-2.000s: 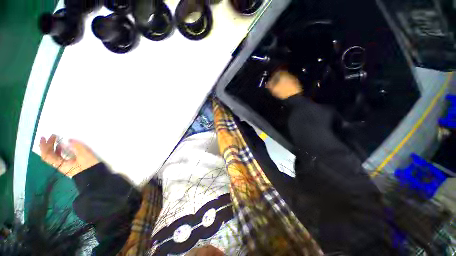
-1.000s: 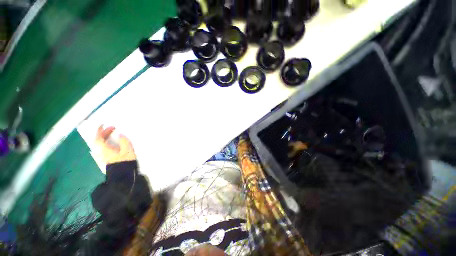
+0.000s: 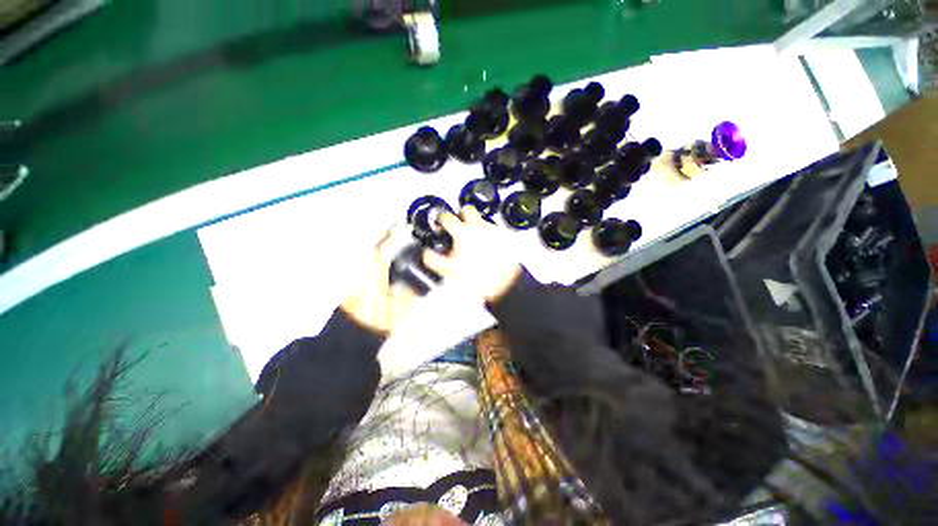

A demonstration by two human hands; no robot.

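My left hand (image 3: 372, 283) and my right hand (image 3: 475, 255) are close together over the white sheet (image 3: 288, 267). Black flanged parts (image 3: 416, 269) are between them; a wide round rim shows at the top and a dark body lower down, and how many pieces there are I cannot tell. My left hand grips the dark body. My right hand's fingers are on the upper part near the rim. Both hands are overexposed, so finger detail is faint. Several black flanged sleeves (image 3: 521, 210) stand in rows just beyond my hands.
A purple-ended unit (image 3: 728, 141) lies beyond the black rows at the right. A black tote (image 3: 669, 298) with loose parts is at my right, and another tote (image 3: 869, 267) stands beyond it. A pale-bodied unit (image 3: 421, 38) is on the green belt (image 3: 257, 92) beyond the white rail (image 3: 134, 252).
My right hand has come out of the tote to my left hand over the sheet. Black parts are now between the hands. The view has swung, showing the belt and the purple-ended unit on the right.
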